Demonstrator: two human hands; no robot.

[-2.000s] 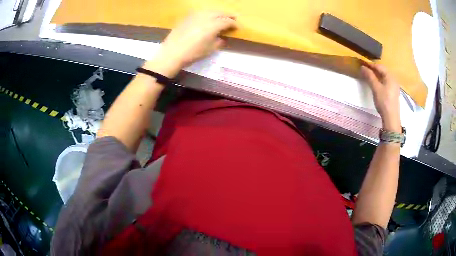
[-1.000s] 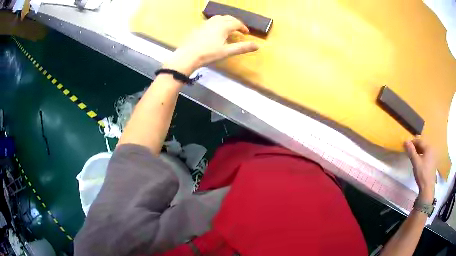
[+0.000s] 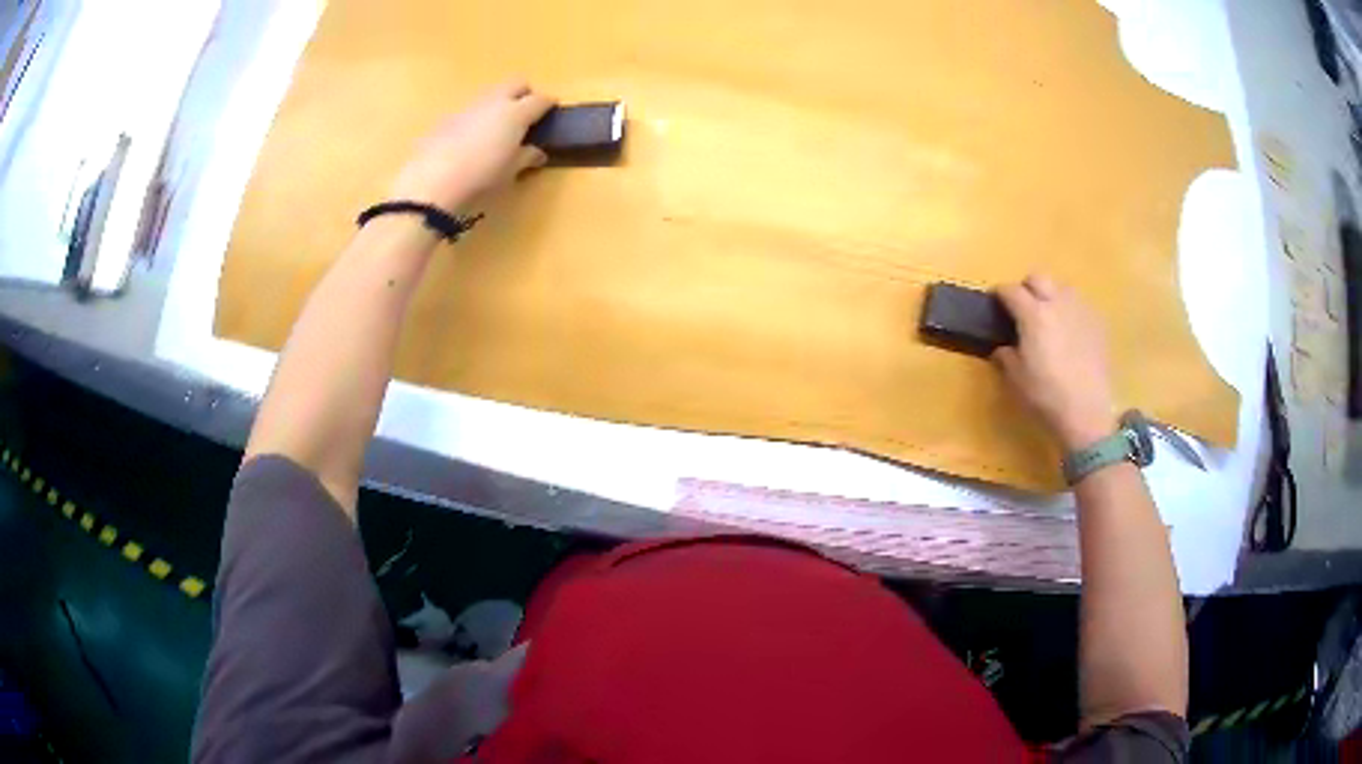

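Note:
The large orange-tan paper pattern (image 3: 717, 254) lies on white underlay paper (image 3: 493, 433). My left hand (image 3: 486, 149) grips the end of a dark pattern weight (image 3: 586, 132) on the pattern's left part. My right hand (image 3: 1050, 351) grips a second dark weight (image 3: 961, 318) on the pattern's right part. Both weights are partly hidden by the fingers. Pink-striped fabric (image 3: 881, 530) shows below the pattern's near edge, along the table edge.
Black shears (image 3: 1274, 485) lie at the right near the table edge. Small buff labels (image 3: 1303, 284) are in rows on the far right. The metal table edge (image 3: 493, 493) runs in front of the red apron (image 3: 747, 657). Yellow-black tape (image 3: 120, 540) marks the green floor.
My left hand has gone from lying open by its weight to gripping it. My right hand has moved from the pattern's near edge onto the other weight. The view has turned.

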